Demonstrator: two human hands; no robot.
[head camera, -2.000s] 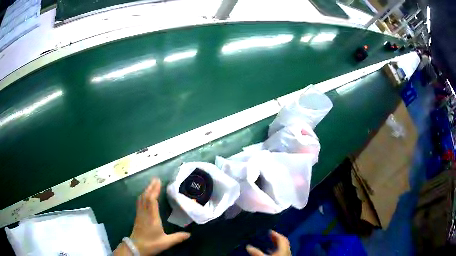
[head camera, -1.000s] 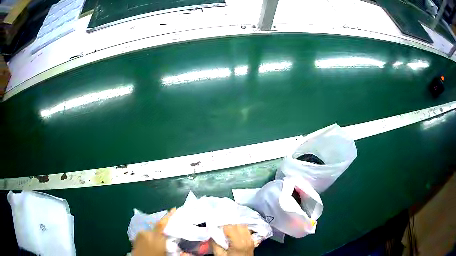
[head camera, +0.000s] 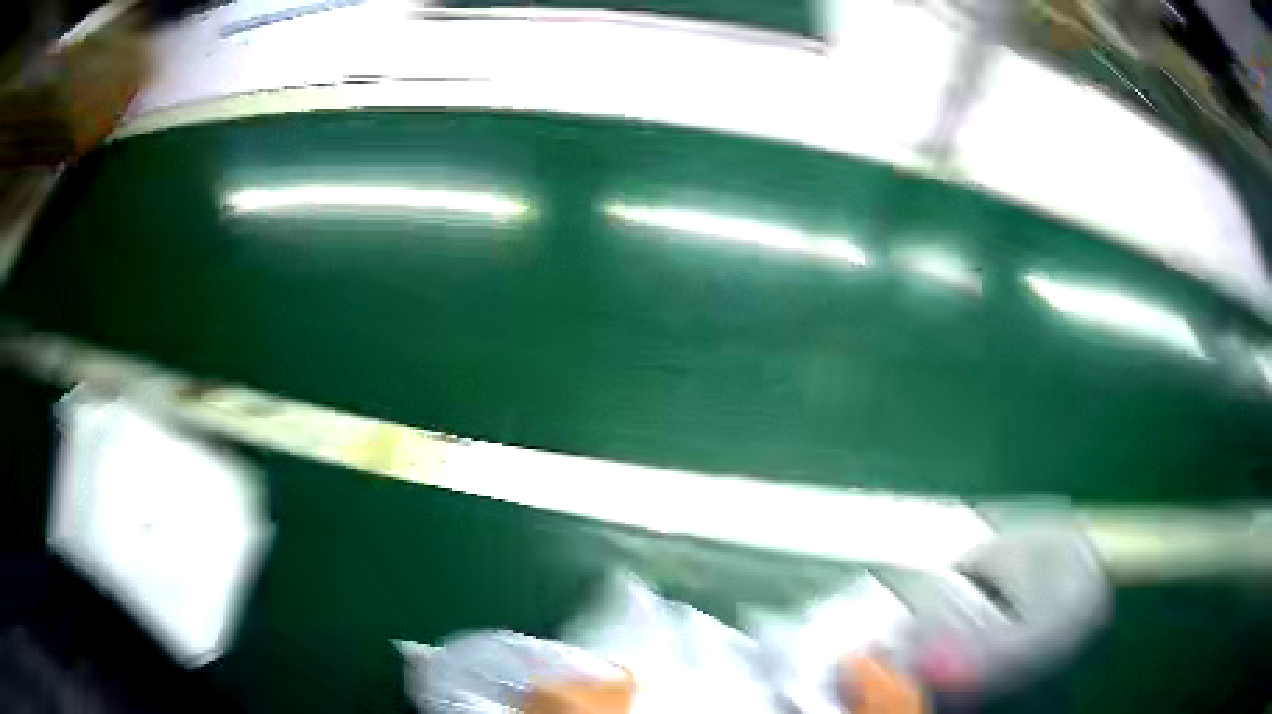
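Observation:
The picture is blurred. Several white bags (head camera: 684, 653) stand in a cluster at the bottom edge, partly cut off. A further white bag (head camera: 1056, 593) stands at their right, with a dark thing inside its mouth and a pink spot low beside it. My left hand (head camera: 579, 695) shows only as a small patch at the bottom edge, closed on the left bags. My right hand (head camera: 882, 686) is at the right side of the cluster, closed on the bags there. The fingers are mostly hidden or cut off.
A flat stack of empty white bags (head camera: 161, 523) lies on the near side at the left. The long green belt (head camera: 670, 349) crosses the view, with a white dividing strip (head camera: 614, 492) between it and the bags. A brown carton-like thing (head camera: 84, 91) is at the upper left.
The view has turned and blurred. My hands, first apart, took hold of bags and now sit farther right in view and wider apart. The bags are closer together.

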